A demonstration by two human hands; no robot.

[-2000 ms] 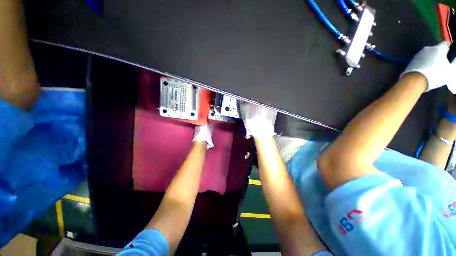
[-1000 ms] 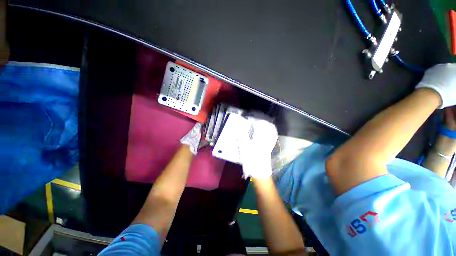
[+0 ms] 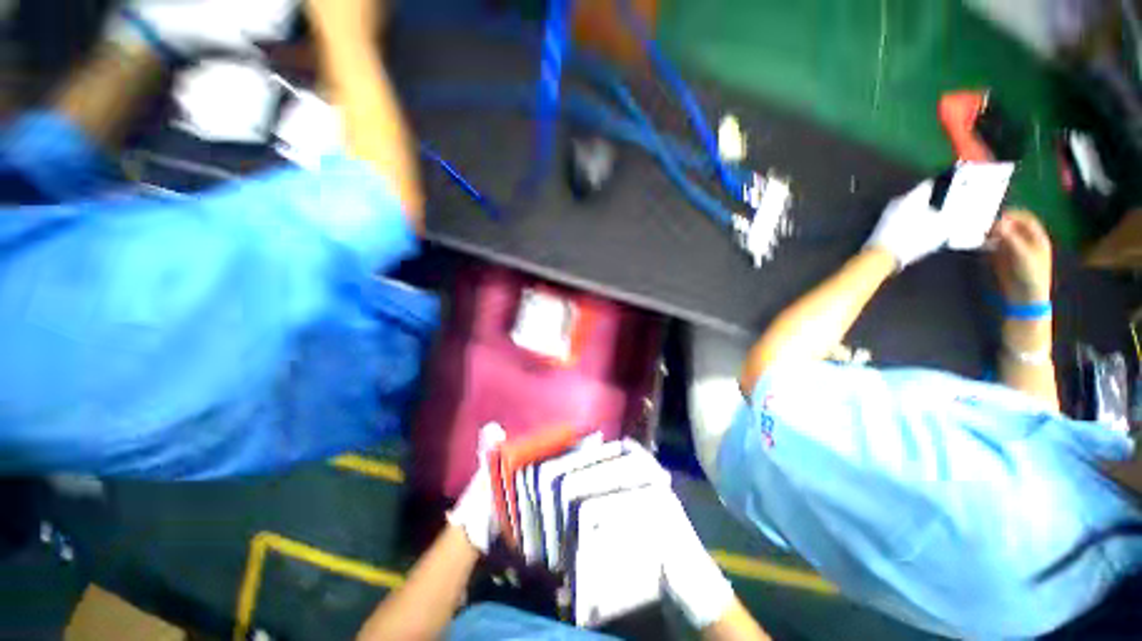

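A row of several flat silver-white units [image 3: 614, 538] is held upright between my two hands, with a red-orange piece [image 3: 514, 473] at its left end. My left hand [image 3: 477, 501], in a white glove, presses on the left end of the row. My right hand [image 3: 683, 551], also white-gloved, grips the right end. The row is above the near part of a bin with a dark pink lining [image 3: 501, 401]. One white unit [image 3: 545, 323] on a red piece lies at the bin's far end. The picture is blurred.
The black bench [image 3: 601, 238] is beyond the bin, with blue lines and a pale manifold [image 3: 763, 219]. A person in blue [image 3: 238, 313] is at the left. Another person [image 3: 927, 488] at the right holds a white unit [image 3: 977, 204]. Yellow lines [image 3: 313, 556] mark the green floor.
Both hands have lifted the row of units out from the bench edge and towards me. The view has shifted, showing more of both neighbouring people. The right-hand person now holds a white unit.
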